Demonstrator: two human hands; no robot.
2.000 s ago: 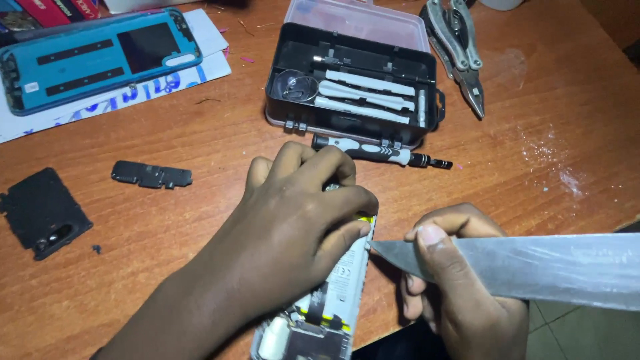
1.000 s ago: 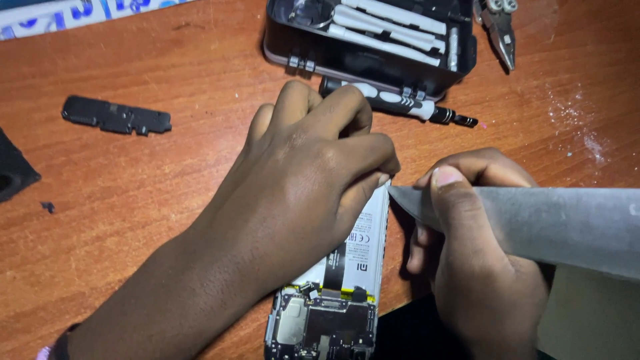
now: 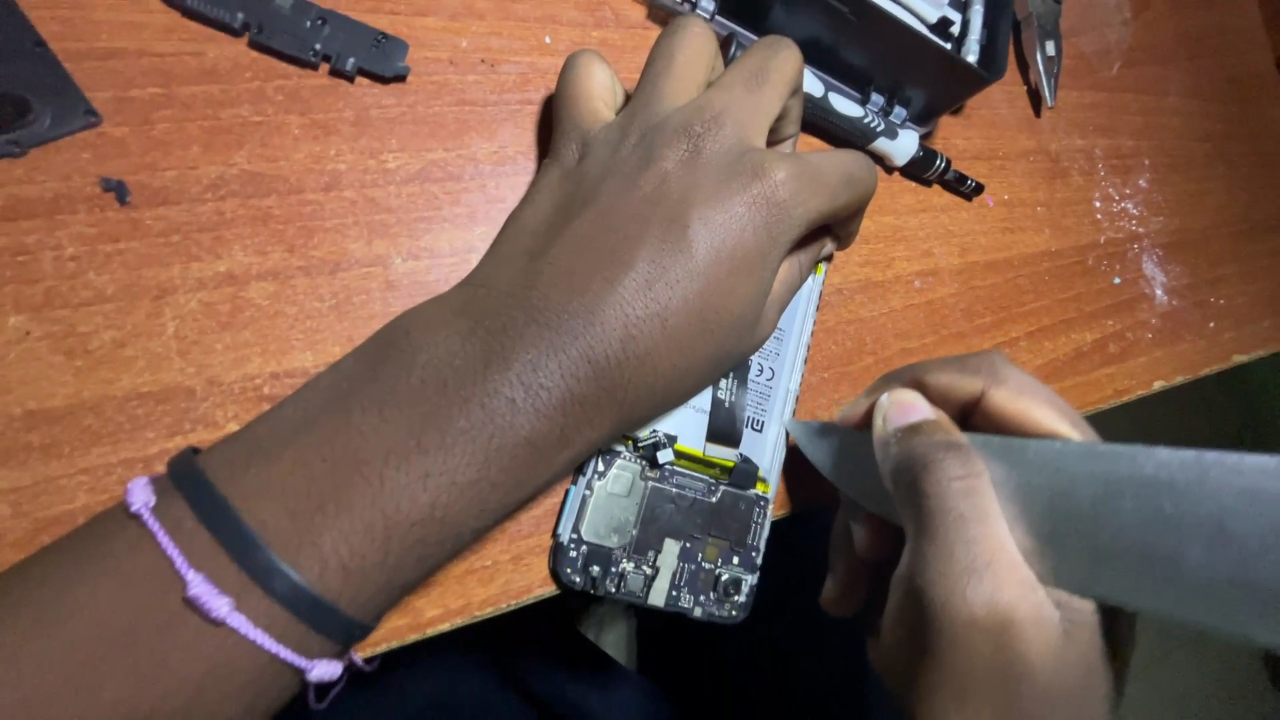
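Observation:
An opened smartphone [image 3: 660, 530] lies at the table's front edge, its circuit board end toward me. Its battery [image 3: 770, 395] bears printed writing. Across the far part of the phone lies my left hand [image 3: 690, 190], fingers curled around it; the hand hides that part. My right hand [image 3: 960, 540] grips a broad metal knife blade [image 3: 1130, 530] between thumb and fingers. The blade's tip is at the phone's right side, beside the battery; whether it touches cannot be told.
Beyond my left hand lies a screwdriver [image 3: 880, 135] by a black tool case [image 3: 890, 60]. Plier jaws [image 3: 1042, 50] show at the top right. A black plastic phone part [image 3: 310, 35], a dark cover piece [image 3: 35, 85] and a small black scrap [image 3: 116, 190] lie on the wooden table [image 3: 250, 230].
The blade's tip has moved along the phone's right side, from near my left fingers toward the circuit board end. My left hand still holds the phone. The view has moved closer.

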